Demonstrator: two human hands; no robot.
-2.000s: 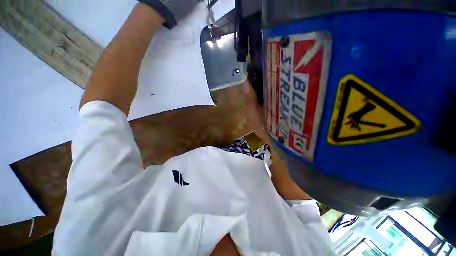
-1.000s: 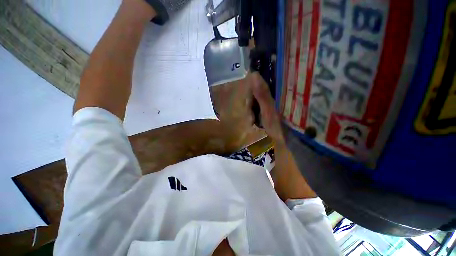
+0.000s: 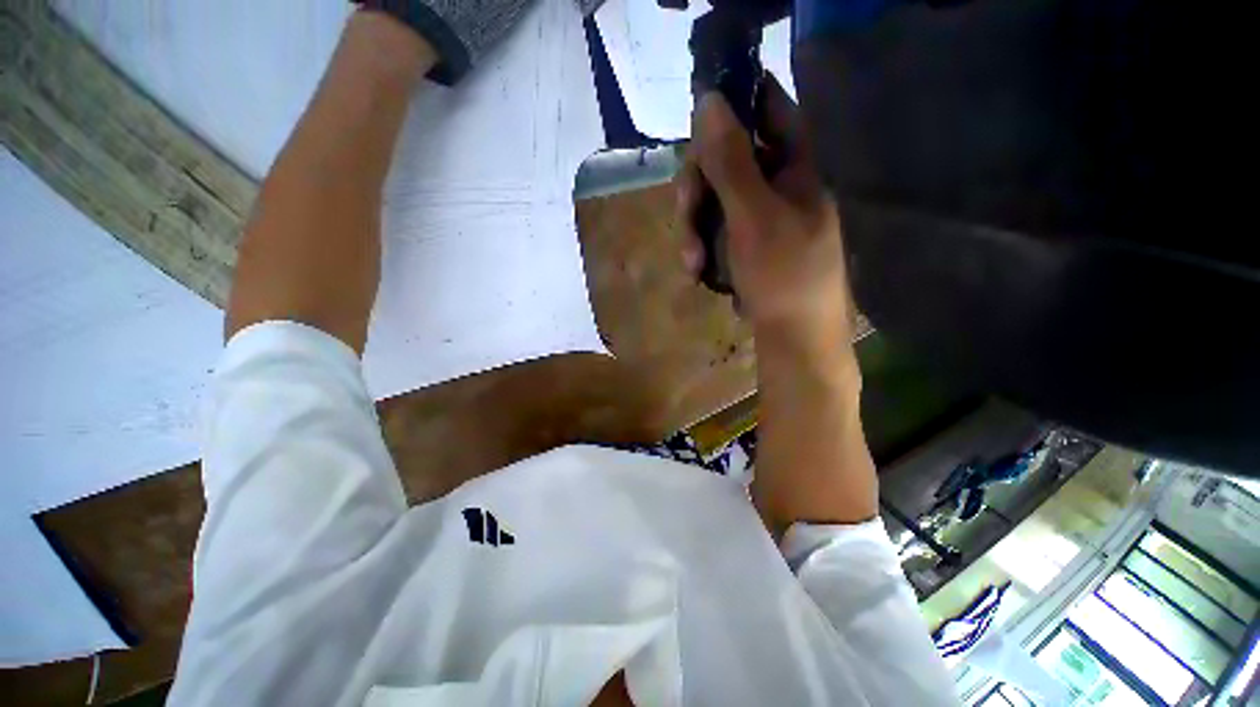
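My right hand is wrapped around the black handle of the cutting machine. The machine's large dark body fills the upper right, with a little blue at its top. The front of its silver base plate shows left of my right hand. My left hand, in a grey mesh glove with a dark cuff, is cut off by the top edge over the white marker paper; its fingers are out of the picture. The knife is not visible. A narrow dark gap runs through the paper above the base plate.
A long grey-beige weight lies across the paper at upper left. The brown table edge shows between the paper and my white shirt. A dark-edged notch is at lower left. A shelf with items and windows are at lower right.
The machine body has shifted up and right, and its label and warning triangle are out of view. My right hand shows more fully, higher up. Less of the base plate shows; the dark gap has appeared.
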